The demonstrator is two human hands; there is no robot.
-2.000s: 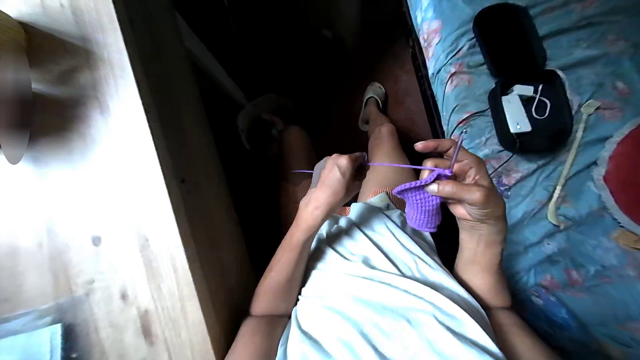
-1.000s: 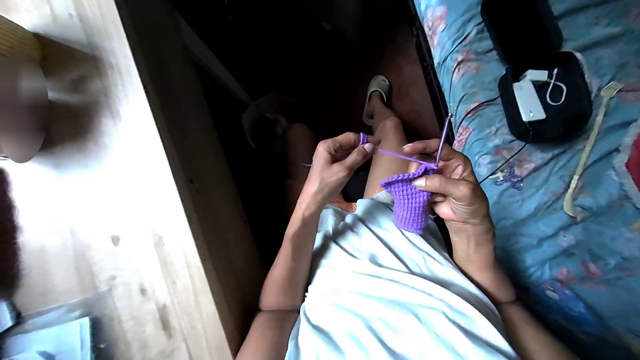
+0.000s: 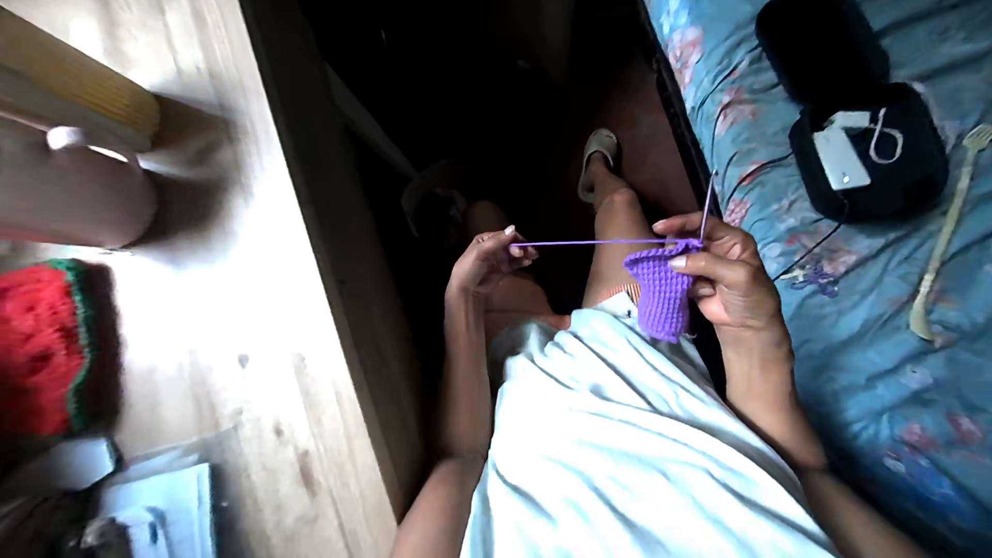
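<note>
My right hand (image 3: 728, 271) pinches the top edge of a purple crocheted piece (image 3: 663, 298), which hangs down over my lap. A thin crochet hook (image 3: 707, 203) stands up from the same fingers, close to the piece's upper right corner. From that corner a strand of purple yarn (image 3: 589, 242) runs taut and nearly level to my left hand (image 3: 490, 260), whose fingertips are closed on it. The yarn beyond my left fingers is hidden or lost in the dark.
At left, a wooden table (image 3: 271, 387) bears a pink mug (image 3: 77, 186), a red and green crocheted item (image 3: 43, 349) and a plastic packet (image 3: 159, 504). On the flowered bedspread (image 3: 868, 310) at right lie an open black case (image 3: 868, 155) and a pale back scratcher (image 3: 945, 240).
My left hand has moved away from the purple piece since a second ago, and the yarn between the hands is longer and level. The view has shifted, showing more of the table.
</note>
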